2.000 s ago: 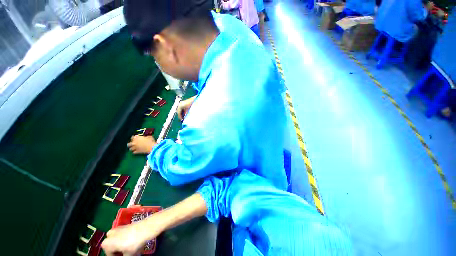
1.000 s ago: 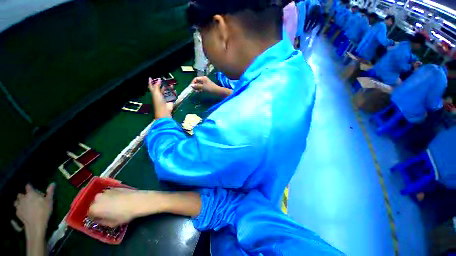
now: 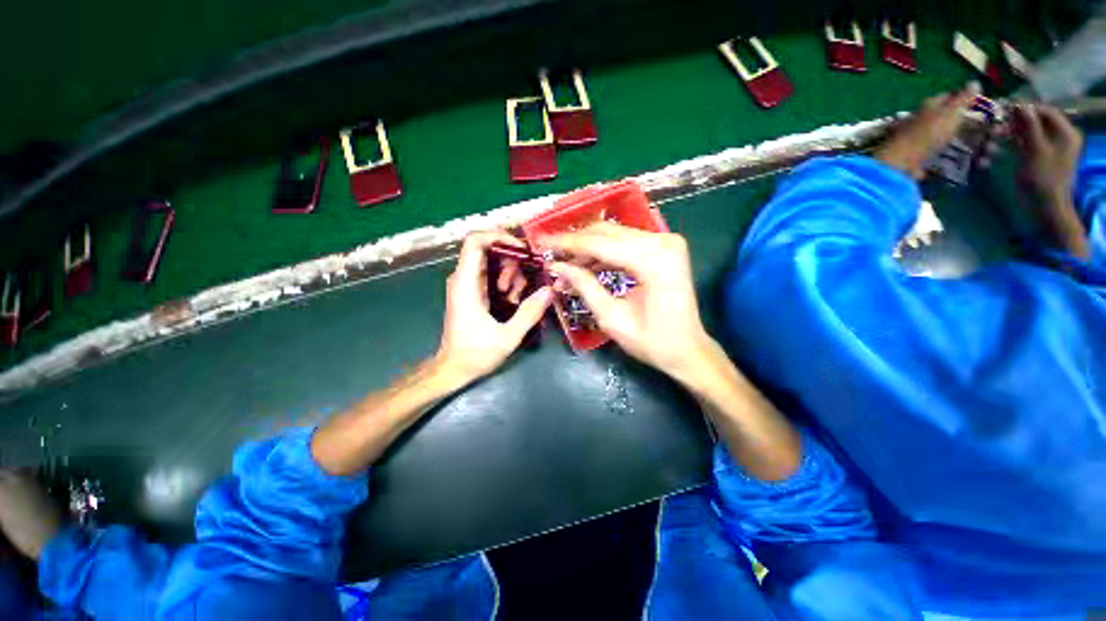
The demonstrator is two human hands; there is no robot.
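Observation:
My left hand (image 3: 479, 309) holds a dark red phone housing (image 3: 512, 277) over the bench, its fingers behind it and seen through its window. My right hand (image 3: 637, 291) is at the housing's upper right edge, thumb and finger pinched together on a tiny fitting (image 3: 548, 258), which is barely visible. The open red parts tray (image 3: 588, 209) lies behind and below my right hand at the belt edge. Small silvery and purplish pieces (image 3: 580, 313) show in it between my hands; my right hand hides part of the tray.
Red housings with pale frames (image 3: 376, 182) and darker ones (image 3: 300, 176) lie spaced on the green belt (image 3: 449, 115). The whitish edge strip (image 3: 303, 277) divides belt from bench (image 3: 485, 449). A neighbour's blue sleeve (image 3: 837, 231) is at right; another person's hand (image 3: 27, 516) is at far left.
The view has turned from the right-hand neighbour to the bench. My right hand has come out of the tray to the housing, which my left hand, empty over the belt before, now holds.

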